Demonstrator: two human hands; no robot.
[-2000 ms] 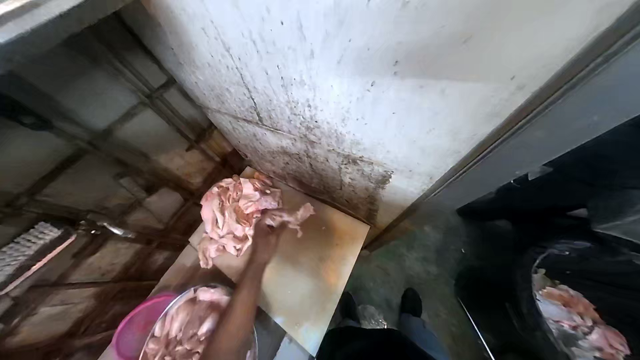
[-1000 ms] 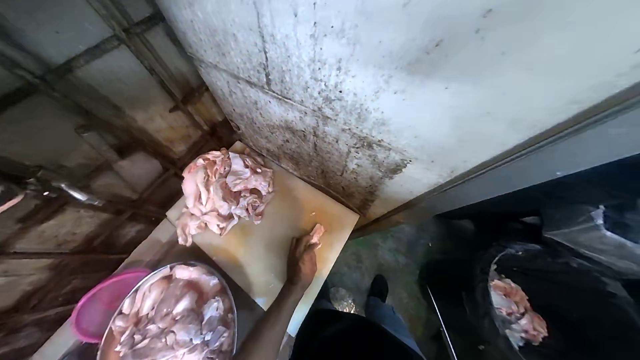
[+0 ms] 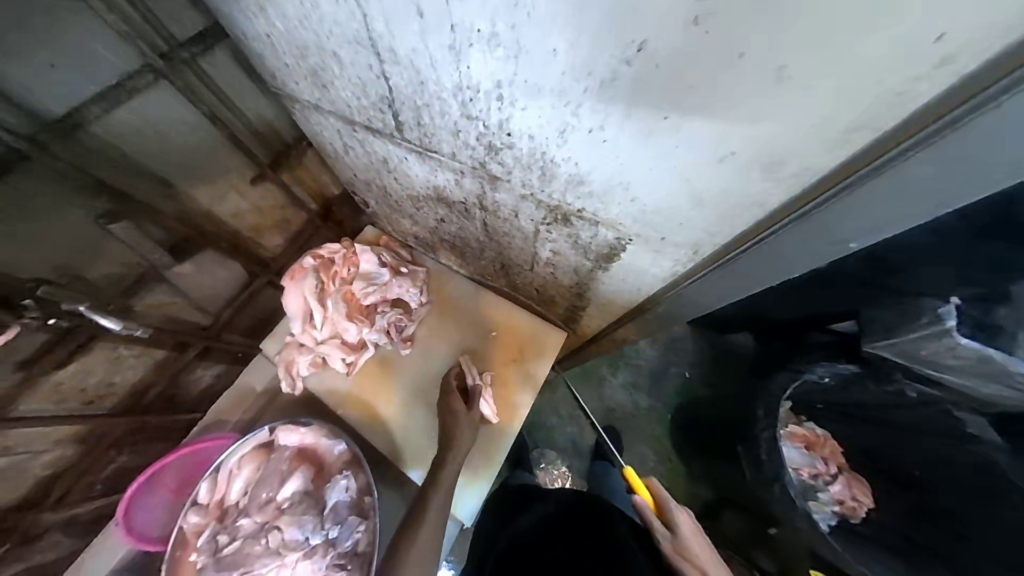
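My left hand (image 3: 460,412) is on the cutting board (image 3: 512,336), its fingers closed on a strip of raw meat (image 3: 482,392) that lies near the board's right side. My right hand (image 3: 676,528) grips the yellow handle of a knife (image 3: 594,418), whose narrow blade points up and left, its tip by the board's right corner. A heap of raw meat pieces (image 3: 348,308) rests on the board's far left part. Below it at the lower left stands a round metal bowl (image 3: 374,496) full of pale raw meat (image 3: 280,504).
A pink plastic basin (image 3: 156,500) sits behind the bowl. A stained wall (image 3: 496,160) borders the board's far edge, and a tap (image 3: 104,320) juts from the tiled wall. At the right, a black-lined container (image 3: 788,472) holds meat scraps (image 3: 828,472).
My left hand has moved from the meat heap toward the board's right side. My right hand and the knife, out of view in the earlier frames, now show at the lower right.
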